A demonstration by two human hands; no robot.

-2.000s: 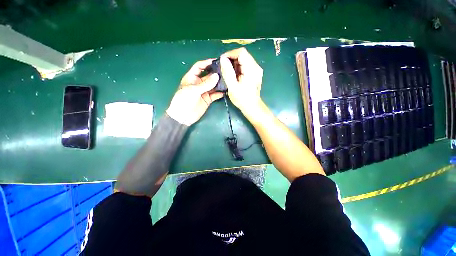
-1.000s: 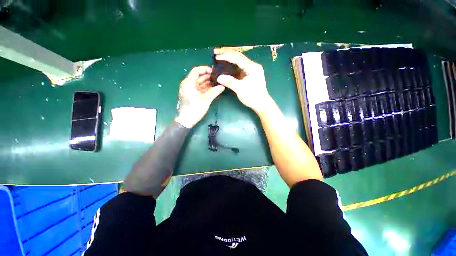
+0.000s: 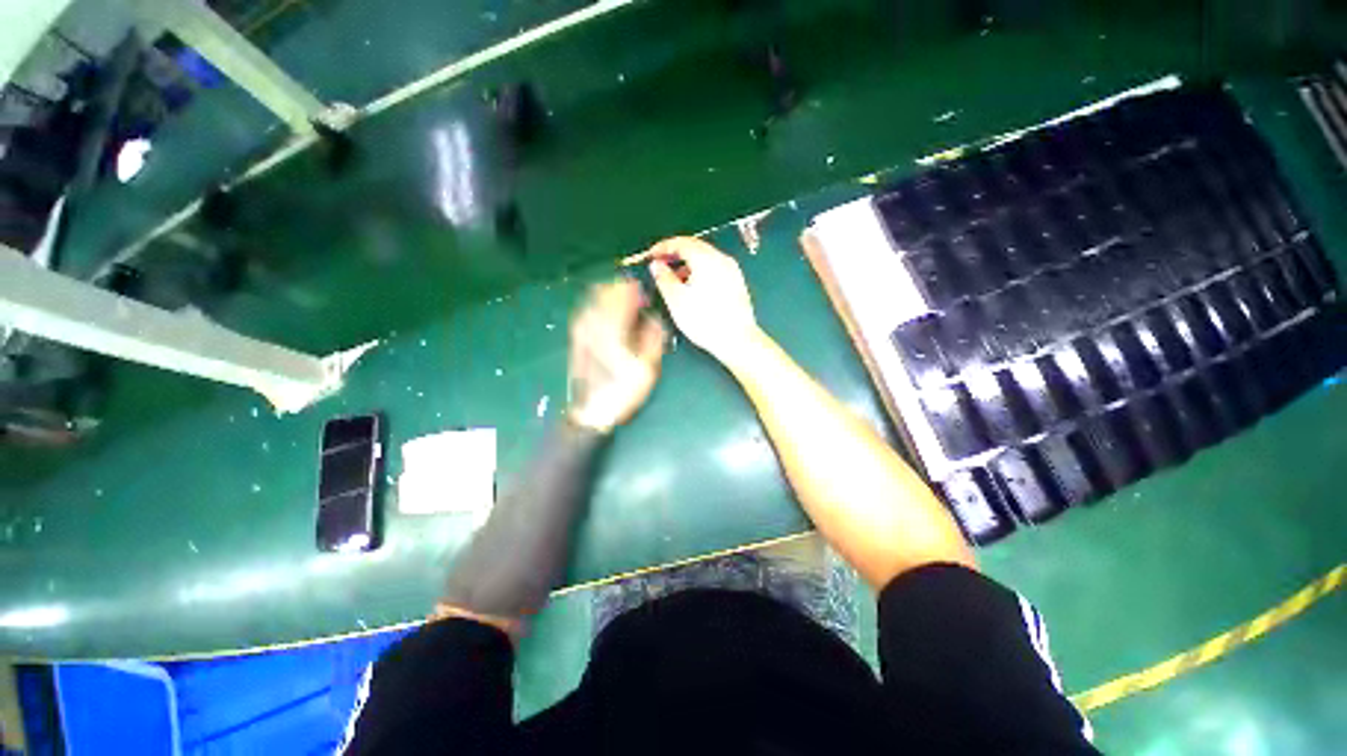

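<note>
My left hand [image 3: 618, 355] is blurred over the far edge of the green work surface, its fingers pointing away from me. My right hand [image 3: 705, 300] is just right of it, with its fingers curled. A small dark patch shows between the two hands, too blurred to tell whether it is the black unit or whether either hand holds it. The cable bundle does not show on the bench.
Rows of glossy black cases [image 3: 1093, 281] lie on a white sheet [image 3: 864, 273] at right. A phone [image 3: 349, 485] and a white paper [image 3: 448, 473] lie at left. A white metal post [image 3: 163, 332] stands beyond. Blurred dark things are on the darker green surface behind. Blue crates [image 3: 281, 702] are lower left.
The view has turned and shows more of the far left. My hands have moved slightly apart. The black unit between them and the cable bundle below them no longer show clearly.
</note>
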